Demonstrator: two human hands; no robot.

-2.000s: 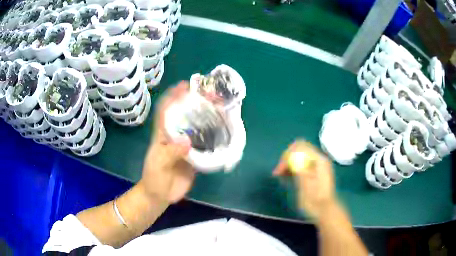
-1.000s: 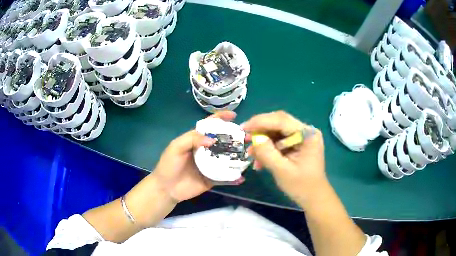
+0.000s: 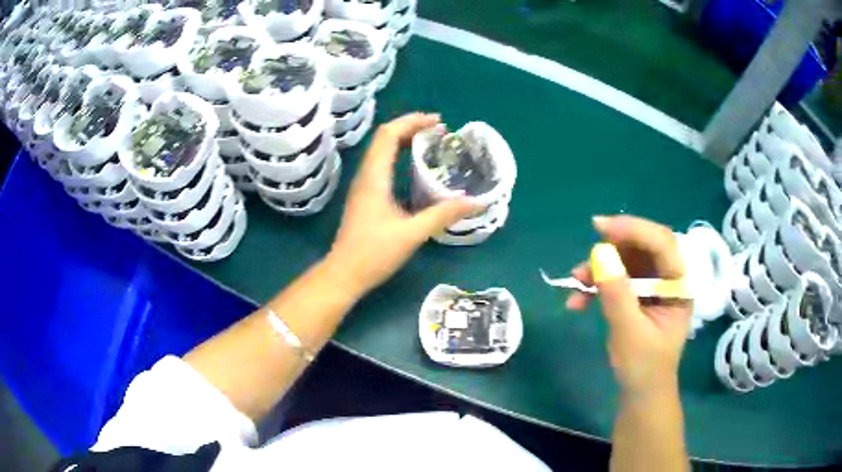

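A short stack of white rear housings (image 3: 503,189) with circuit boards inside stands at the middle of the green surface. My left hand (image 3: 397,207) has its fingers and thumb around the top housing of this stack. One rear housing (image 3: 472,325) lies alone nearer to me, its dark circuit board facing up. My right hand (image 3: 637,286) holds the tweezers (image 3: 574,284), whose thin curved tip points left, above the surface. Yellow shows at a right fingertip and on the tweezers' grip. No hand touches the lone housing.
Tall columns of housings (image 3: 185,198) fill the left. More stacked housings (image 3: 771,341) lean at the right, beside a round bundle of white rings or cord (image 3: 706,267) partly behind my right hand. A pale strip (image 3: 563,83) and a grey post (image 3: 771,78) are beyond. Blue material (image 3: 83,304) is at lower left.
The housing that was in my left hand now lies on the surface. My left hand has moved up to the short stack. My right hand has moved right, away from the housing, with the tweezers.
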